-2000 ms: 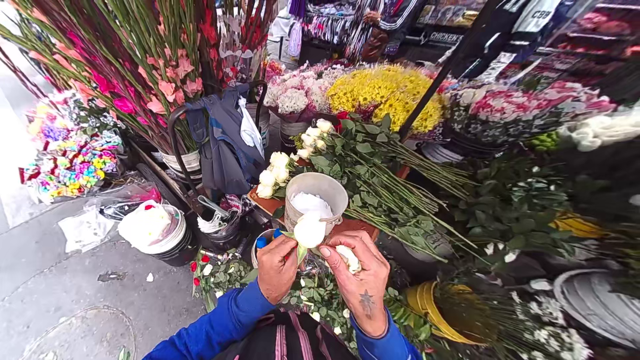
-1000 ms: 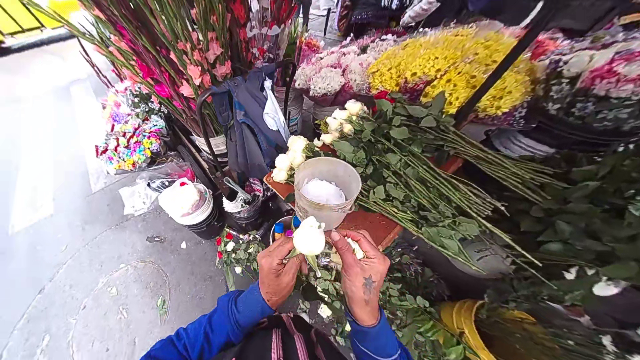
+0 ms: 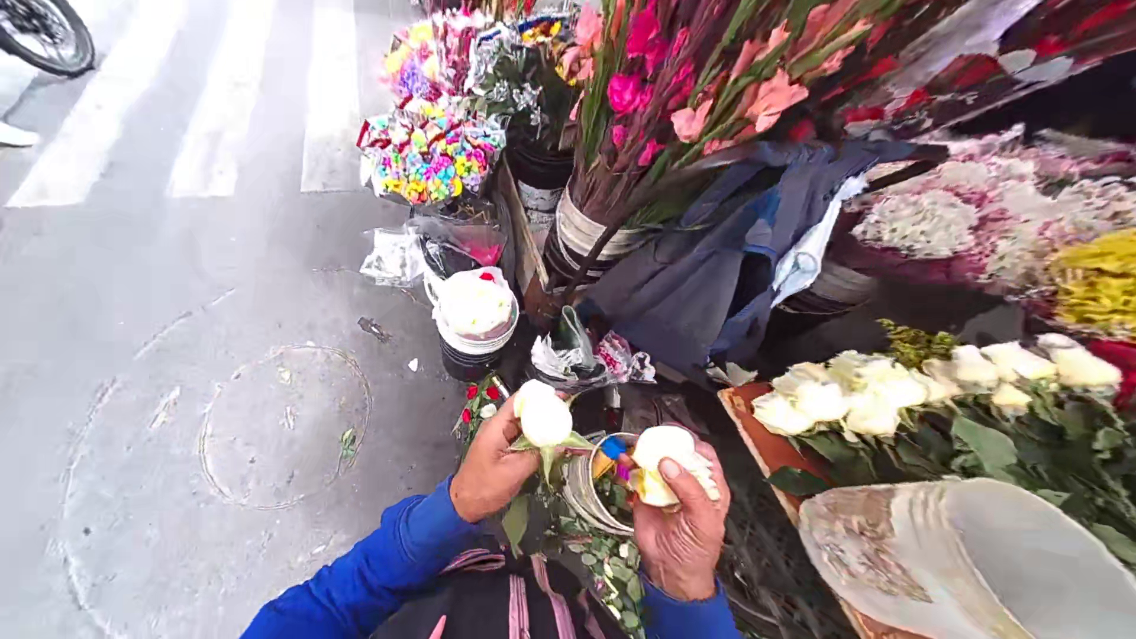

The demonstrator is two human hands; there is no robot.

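My left hand (image 3: 499, 466) grips a white rose (image 3: 545, 415) just below its bloom, with green sepals hanging under it. To the right, my right hand (image 3: 682, 510) pinches several loose white petals (image 3: 670, 461) between thumb and fingers. Beneath and between the hands is a round container (image 3: 581, 493) with blue and orange things in it. Cut white roses (image 3: 852, 390) lie on a wooden-edged surface at the right, and a pale plastic bucket (image 3: 941, 550) stands in front of them.
A bucket heaped with white petals (image 3: 477, 306) stands on the pavement ahead. Beyond it are a banded bucket of gladioli (image 3: 590, 235) and bright bouquets (image 3: 435, 155). A dark cloth bag (image 3: 701, 284) hangs right of them. A motorcycle wheel (image 3: 49, 35) shows at the far left.
The view has swung left, toward the street. My hands have moved apart from each other and away from the pale bucket, which they were beside before.
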